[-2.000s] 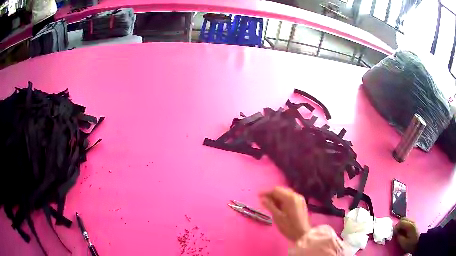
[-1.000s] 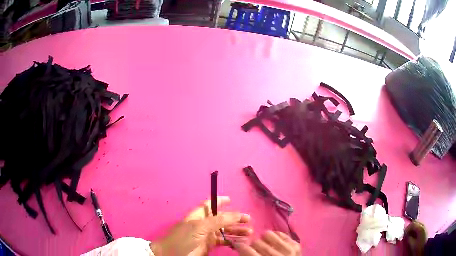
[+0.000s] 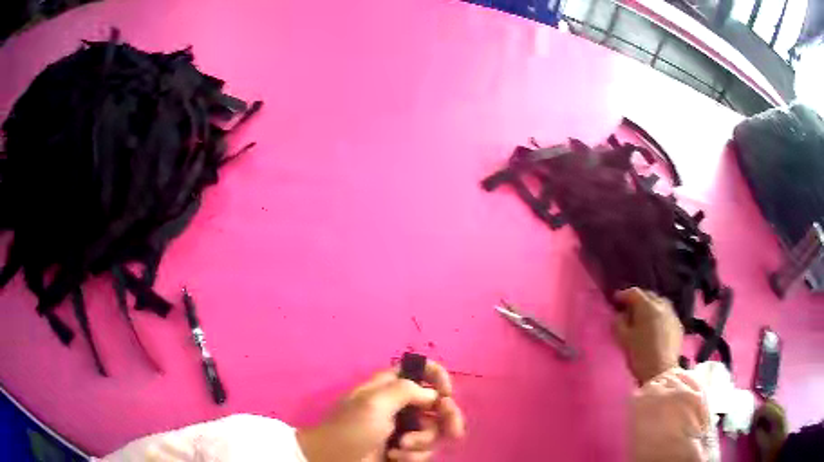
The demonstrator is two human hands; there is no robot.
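Observation:
My left hand [image 3: 384, 415] is low in the middle, its fingers closed around a short dark piece of black strap [image 3: 413, 366]; the rest of that strap is hidden in the fingers. My right hand [image 3: 646, 329] is at the lower edge of the right heap of black straps [image 3: 623, 217], fingers bent and blurred. I cannot tell if they hold a strap. The silvery thread snips [image 3: 535, 331] lie on the pink tabletop [image 3: 361, 180] between my hands. A larger heap of black straps [image 3: 108, 162] lies at the left.
A black pen [image 3: 201, 347] lies below the left heap. Dark trimmings [image 3: 418, 338] lie near my left hand. At the right are a white crumpled cloth [image 3: 730, 397], a phone [image 3: 767, 361], a cylindrical bottle [image 3: 799, 262] and a dark plastic bag [image 3: 786, 167]. Another person's hand [image 3: 771, 424] rests beside the phone.
My right hand has moved from beside my left hand to the right heap. The strap that lay between the hands and the heap is gone from there. The view has tilted down and shifted left.

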